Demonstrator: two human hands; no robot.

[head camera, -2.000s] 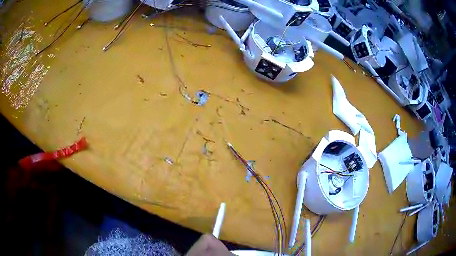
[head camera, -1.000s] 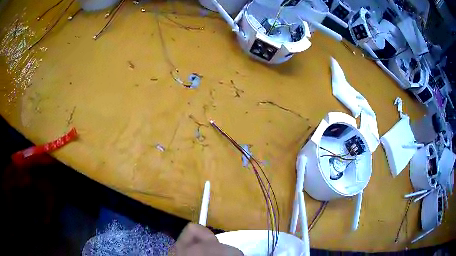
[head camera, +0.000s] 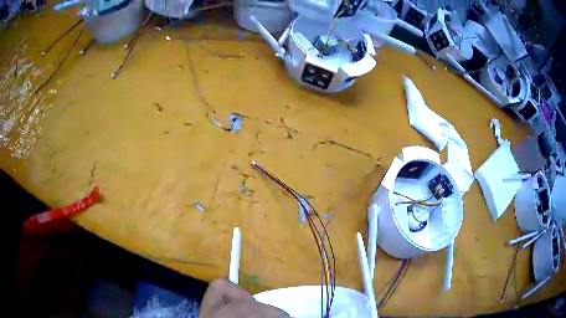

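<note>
A white camera housing (head camera: 310,299) is cut off by the bottom edge. One antenna (head camera: 235,254) stands up at its left and another (head camera: 366,270) at its right. A multicoloured cable harness (head camera: 310,218) runs from it onto the table, ending in a small plug. My left hand (head camera: 239,302) is at the housing's left side, by the foot of the left antenna; its fingers are mostly cut off, and its grip on the housing is partly hidden. My right hand is out of the picture. A second open housing (head camera: 419,208) with wires and a round part inside stands to the right.
Another housing (head camera: 327,59) lies at the back. More housings are piled at the right and top edges. White angular pieces (head camera: 498,180) lie at the right. A red-handled tool (head camera: 65,210) rests on the left table edge. Shiny film (head camera: 22,102) lies at far left.
The near housing has come further into view since the first frame and its left antenna has shifted left. My left hand has moved left with it. The view has shifted slightly.
</note>
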